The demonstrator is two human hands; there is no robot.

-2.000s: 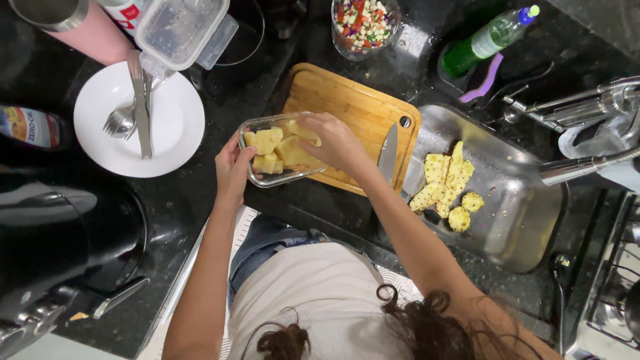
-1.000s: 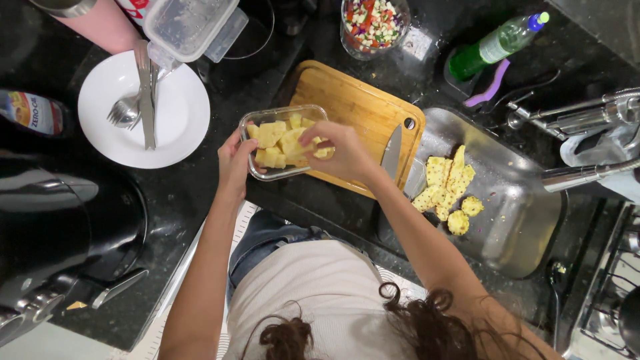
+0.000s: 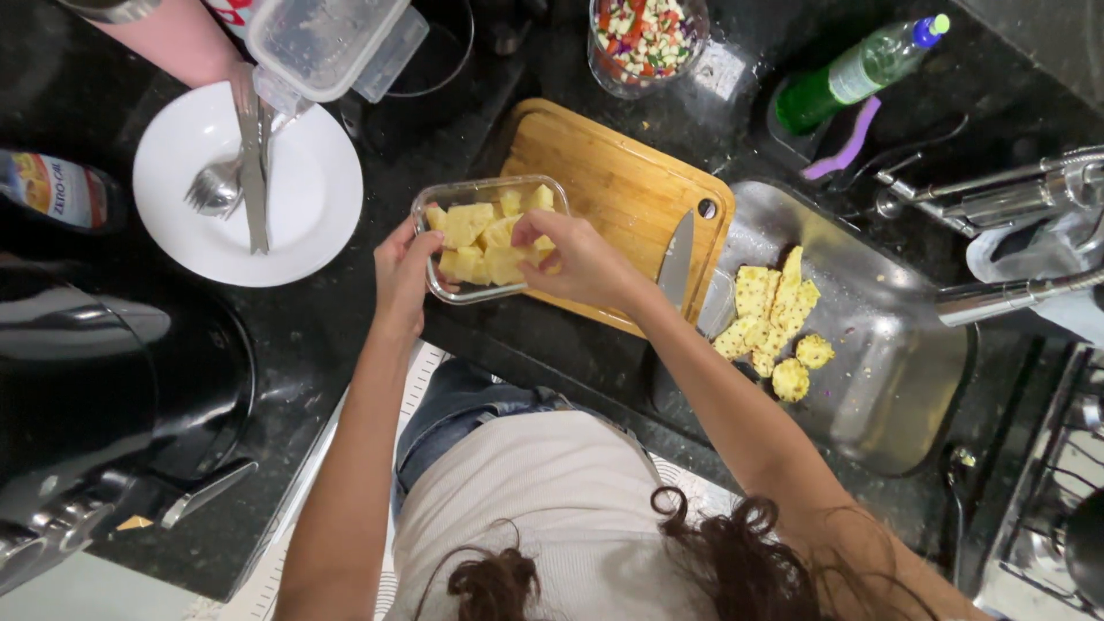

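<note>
My left hand (image 3: 404, 274) grips the left end of a clear glass container (image 3: 496, 296) filled with yellow pineapple chunks (image 3: 470, 226). The fingers of my right hand (image 3: 569, 259) are bent over the container's right part, at the chunks; whether they pinch a piece cannot be seen. Partly under the container lies a wooden cutting board (image 3: 621, 190), with a knife (image 3: 677, 259) on its right end. Pineapple peel pieces (image 3: 768, 310) lie in the steel sink (image 3: 897, 397).
At left, a white plate (image 3: 319, 198) holds forks and a table knife (image 3: 254, 181); a plastic lid (image 3: 323, 43) overlaps its edge. A glass bowl of chopped vegetables (image 3: 647, 43), a green bottle (image 3: 854, 78) and a faucet (image 3: 992, 302) stand beyond. The stove (image 3: 1052, 492) is at right, a black appliance (image 3: 112, 371) at left.
My right hand stays over the container, its fingers shifting among the pineapple chunks, which lie differently than before. My left hand keeps its hold on the container's left end.
</note>
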